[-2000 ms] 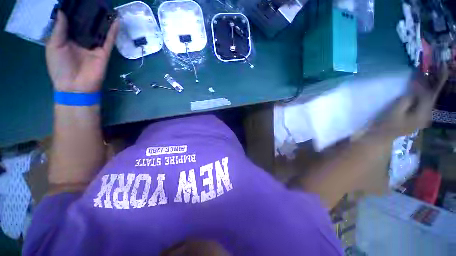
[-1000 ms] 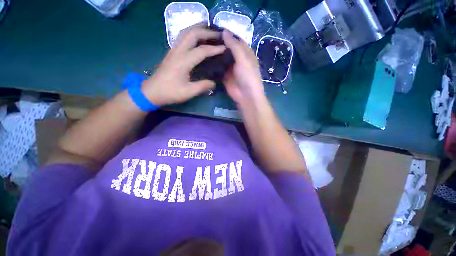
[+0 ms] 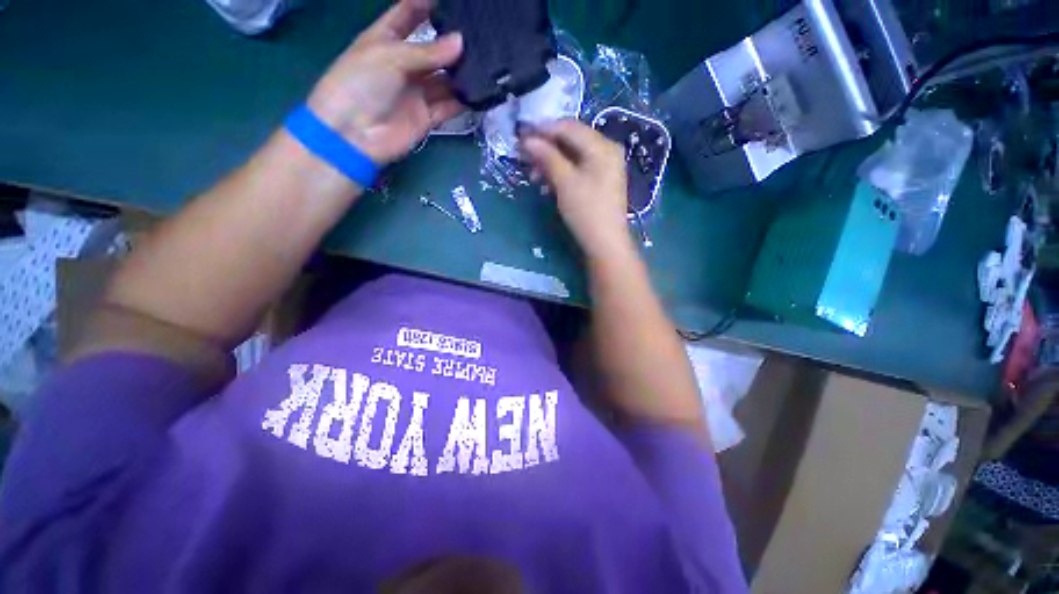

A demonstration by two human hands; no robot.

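Observation:
My left hand (image 3: 389, 87), with a blue wrist band, holds a black inner plate (image 3: 497, 46) above the bench at the top. My right hand (image 3: 584, 174) is just below and right of the plate, over a white housing (image 3: 567, 91); its fingertips are pinched near the housing's wired part, and I cannot tell if they grip it. Another white housing is mostly hidden behind my left hand and the plate. A housing filled with a black plate (image 3: 647, 146) lies to the right.
A silver screw feeder (image 3: 784, 93) stands right of the housings. A flat teal item (image 3: 865, 261) and a clear plastic bag (image 3: 923, 174) lie beyond it. A small wired part (image 3: 466, 209) and a pale strip (image 3: 524, 280) lie near the front edge. A cardboard box (image 3: 801, 453) is below.
The hands were together around the black plate; now my left hand alone holds it, higher up, and my right hand has come away down to the white housing.

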